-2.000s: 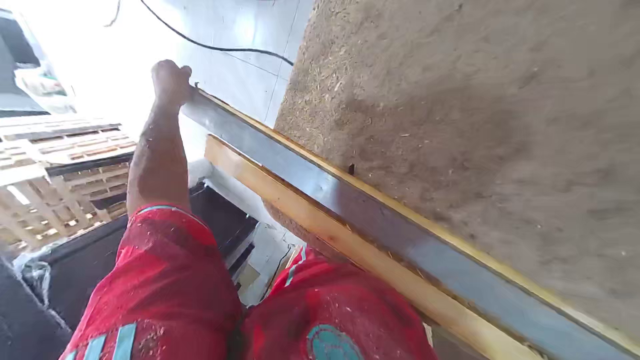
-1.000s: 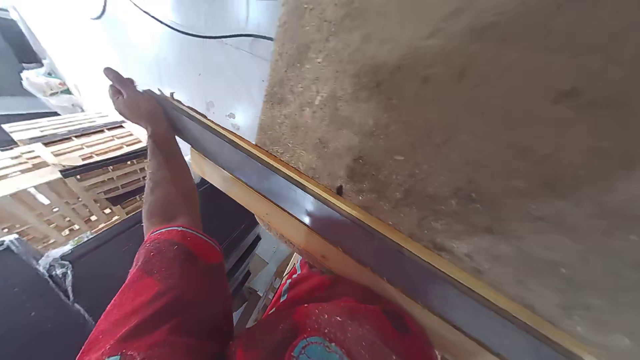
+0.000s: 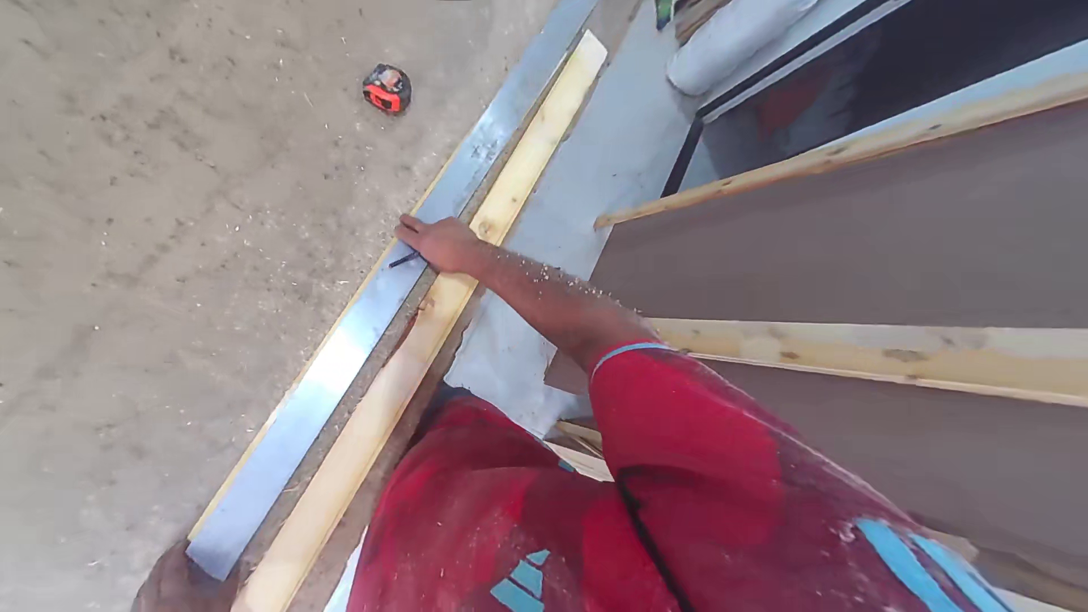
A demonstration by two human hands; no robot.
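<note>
A long, flat metal strip (image 3: 336, 357) runs diagonally over a thin wooden board whose pale edge shows along its far side. My right hand (image 3: 446, 245) rests on the strip near mid-length and holds a dark pencil or marker (image 3: 405, 259), its end over the metal. At the lower left, my left hand (image 3: 174, 582) is at the near end of the strip, dark and partly cut off, its fingers unclear. A knotty wooden plank (image 3: 382, 399) lies alongside the strip, on my side of it, under my right wrist.
A black and red tape measure (image 3: 387, 89) lies on the dusty sheet surface (image 3: 170, 255) beyond the strip. To the right are large brown panels (image 3: 850, 229) with wooden battens (image 3: 850, 348) across them, and a white roll (image 3: 735, 42) at the top.
The view has swung far to the right along the strip. My right hand with the pencil or marker and the tape measure are now in view; earlier only my left hand showed, at the strip's end.
</note>
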